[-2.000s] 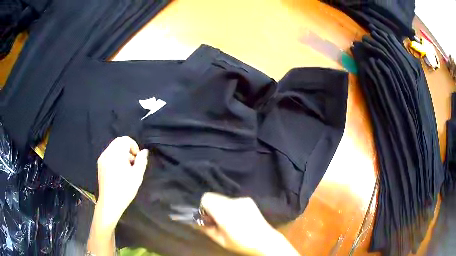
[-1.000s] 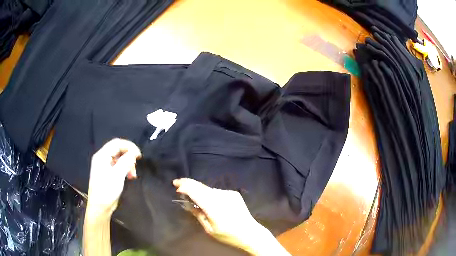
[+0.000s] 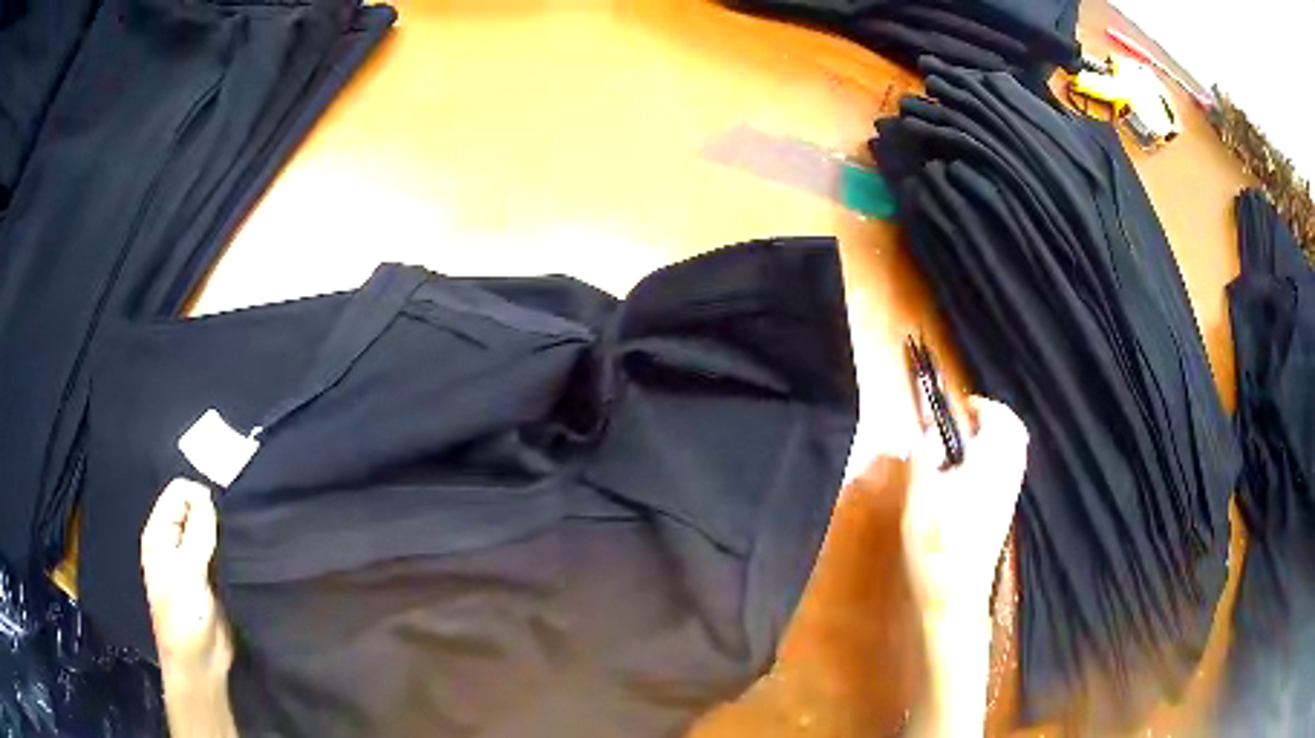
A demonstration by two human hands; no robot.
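Note:
A black garment [image 3: 433,534] lies spread and partly turned open on the table in front of me. A white label [image 3: 219,447] shows on its left part. My left hand [image 3: 180,534] is at the garment's left side just below the label, with its fingers curled on the cloth. My right hand [image 3: 969,454] is to the right of the garment, over the table, and holds dark thread snips [image 3: 935,397] with the tips pointing away from me.
The orange-brown table [image 3: 548,130] has a green mark [image 3: 867,190]. A long fanned garment stack [image 3: 1067,389] lies at right, a garment pile [image 3: 144,188] at left. A yellow-and-white item [image 3: 1125,98] and a brown bristly thing [image 3: 1263,166] lie far right. Shiny black plastic [image 3: 58,685] is lower left.
My right hand has moved from over the garment to the table at its right, with the snips. My left hand shows further left. The whole view has shifted, with the garment and label further left.

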